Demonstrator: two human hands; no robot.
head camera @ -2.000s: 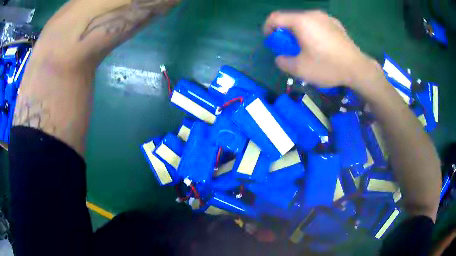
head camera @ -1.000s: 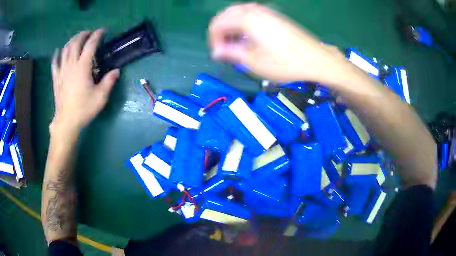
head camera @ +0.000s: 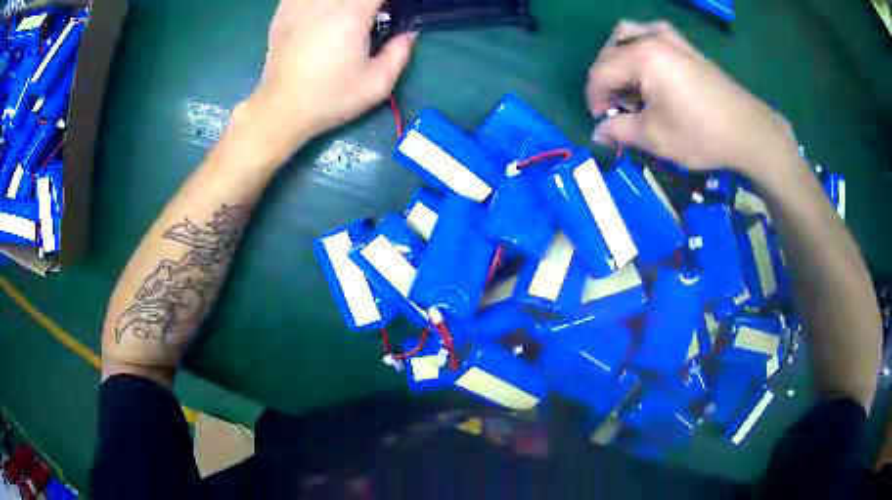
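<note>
My left hand [head camera: 328,70] is at the top edge, its fingers partly cut off, with thumb and fingers around the left end of a black plastic housing [head camera: 458,14]. The housing lies nearly level and is cut off by the top edge. My right hand [head camera: 657,96] is above the pile's upper right, slightly blurred, fingers curled. A white connector plug [head camera: 613,113] with a red lead shows at its fingertips; whether it is gripped is unclear. Blue battery packs [head camera: 445,154] with white or cream strips lie in a loose pile on the green bench.
A brown open box [head camera: 90,127] of blue packs is at the upper left. Part of another blue item [head camera: 714,9] shows at the top right. A yellow floor line [head camera: 49,324] runs at the lower left, beyond the bench edge.
The view has shifted, moving the pile right and up in the picture. My left hand and the housing have moved right across the bench, and the housing has turned nearly level. My right hand is nearer the pile.
</note>
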